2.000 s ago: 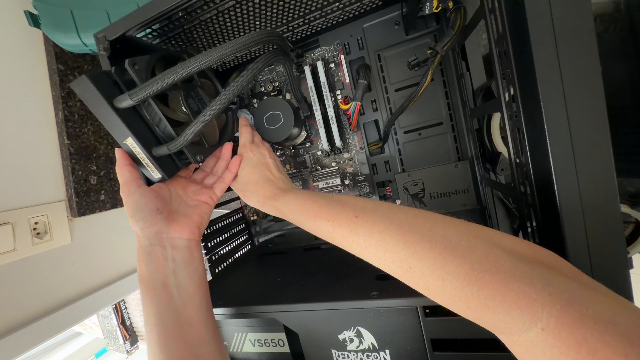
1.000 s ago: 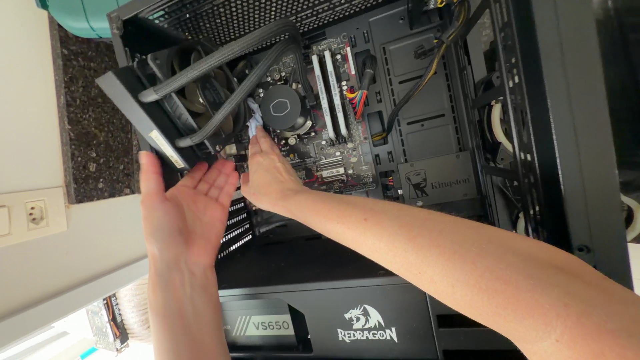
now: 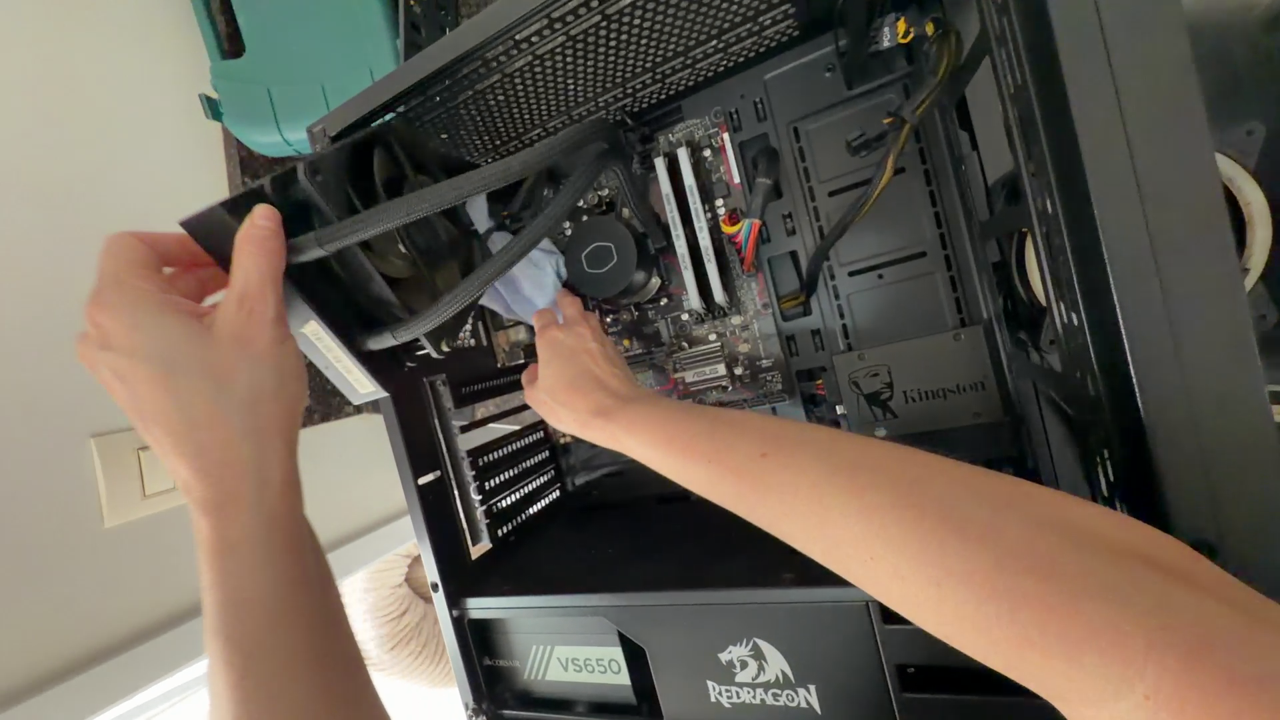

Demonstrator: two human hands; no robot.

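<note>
My left hand [image 3: 215,330] grips the edge of the liquid cooler's radiator [image 3: 345,350], which hangs tilted at the left of the open Redragon computer case [image 3: 560,603]. Two black sleeved tubes [image 3: 470,190] run from the radiator towards the round black pump block [image 3: 603,257] on the ASUS motherboard [image 3: 745,340]. My right hand [image 3: 580,365] reaches into the case and holds a pale blue-white cloth [image 3: 528,280] in its fingertips, just left of the pump block and partly behind a tube. Two memory modules [image 3: 690,230] stand to the right of the pump block.
A Kingston drive [image 3: 920,385] and a bundle of cables [image 3: 890,150] lie to the right. Slot covers [image 3: 515,480] are below my right hand, with the Corsair power supply [image 3: 550,660] lower down. A teal plastic case [image 3: 300,70] and a wall switch [image 3: 135,475] are at the left.
My left hand has turned from palm-up beside the radiator to gripping its edge. More of the cloth now shows, spread beside the pump block and behind a tube.
</note>
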